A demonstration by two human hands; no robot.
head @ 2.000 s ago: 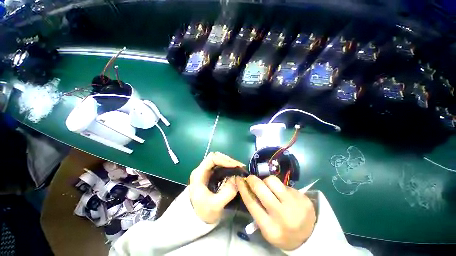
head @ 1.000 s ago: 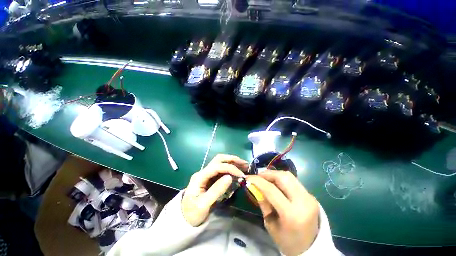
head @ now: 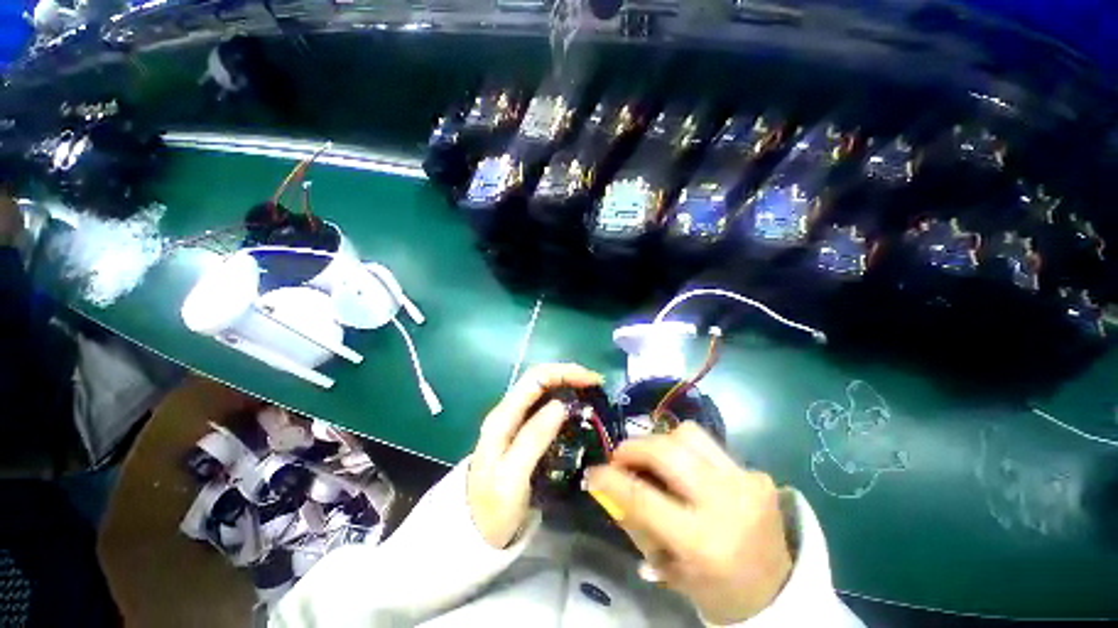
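My left hand point(head: 525, 448) holds a black round camera head module point(head: 570, 444) with its circuit board side up, and a red wire runs from it. My right hand point(head: 701, 521) is beside it, with a yellow-handled tool point(head: 607, 501) mostly hidden by the fingers, its tip near the module. Just behind my hands lies a white camera housing point(head: 656, 353) with a round black opening, partly covered by my right hand. Thin red and yellow wires point(head: 703, 372) rise from the opening, and a white cable point(head: 742, 297) curves to the right.
More white housings point(head: 300, 307) with wires and cables lie at left on the green mat point(head: 444, 270). Rows of black modules with circuit boards point(head: 627, 209) stand behind. Pale thin loops point(head: 855, 439) lie at right. A carton point(head: 145, 521) at lower left holds white and black pieces.
My left hand has turned the module so its board shows more. My right fingers and the yellow tool have moved slightly down from the module, uncovering the red wire.
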